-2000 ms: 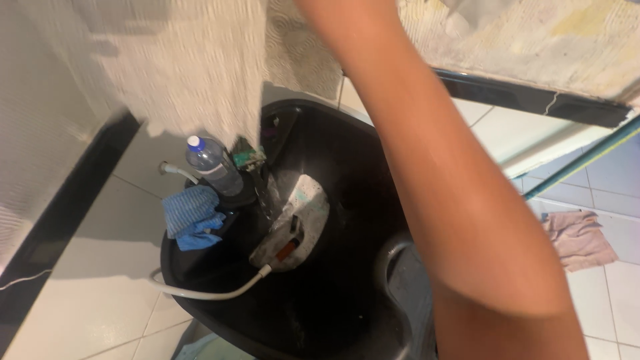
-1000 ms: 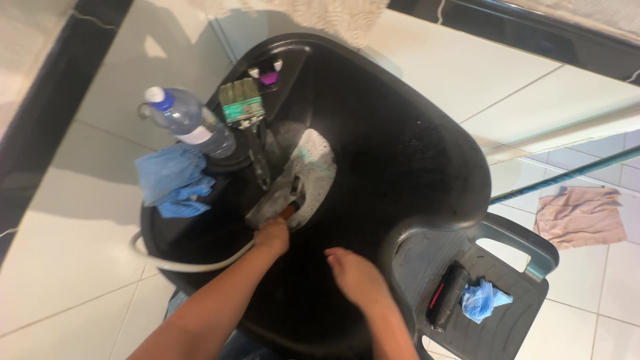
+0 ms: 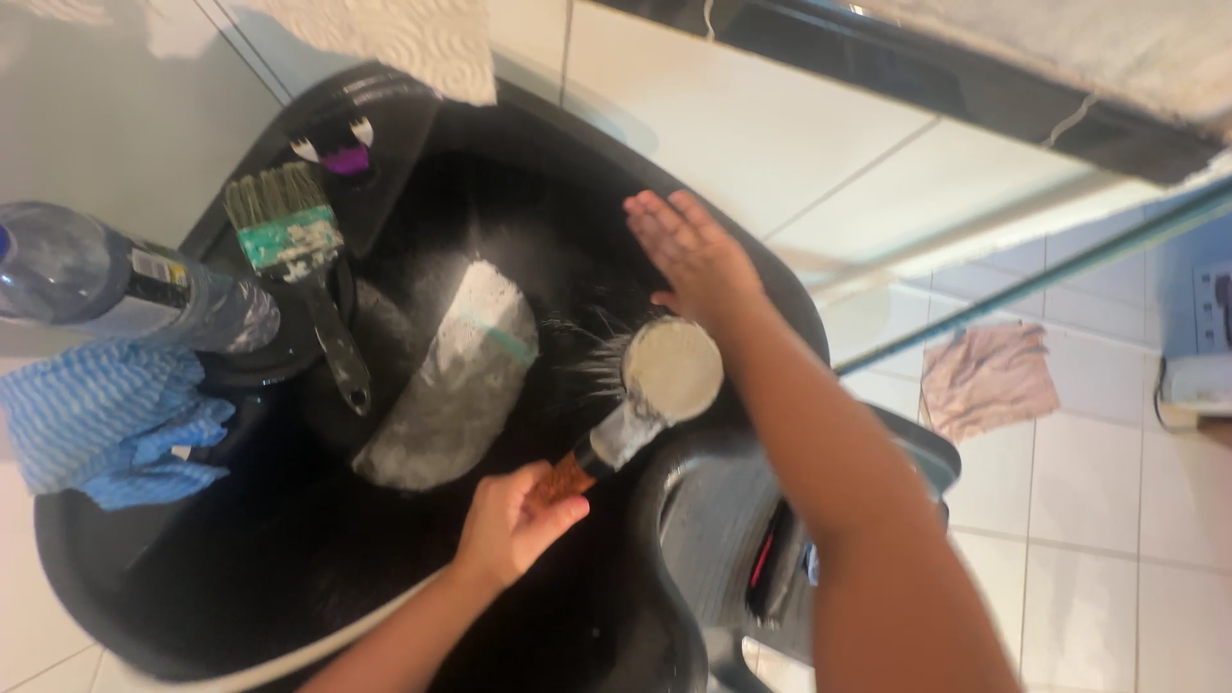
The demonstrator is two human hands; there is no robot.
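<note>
My left hand (image 3: 520, 525) grips the brown handle of a hand shower (image 3: 671, 371) over the black plastic basin (image 3: 770, 260). Fine water jets leave its round head toward the left. Just above the shower head, my right hand (image 3: 703, 260) is spread with nothing in it, near the basin's right rim. Pale, wet residue (image 3: 452, 404) lies in the bottom of the basin. To its left rests a paintbrush (image 3: 313, 279) with a green, paint-spotted ferrule and a dark handle.
On the left rim stand a clear plastic bottle (image 3: 125, 279) and a blue striped cloth (image 3: 106, 414). A white hose (image 3: 327, 645) curves below. A black stool (image 3: 722, 539), partly hidden, stands at right. A glass panel edge (image 3: 1011, 289) and a pink cloth (image 3: 991, 380) lie beyond it.
The hand shower has come up from the basin bottom, moved right in my left hand, and now sprays. My right hand has moved up and its fingers have spread. The view is closer.
</note>
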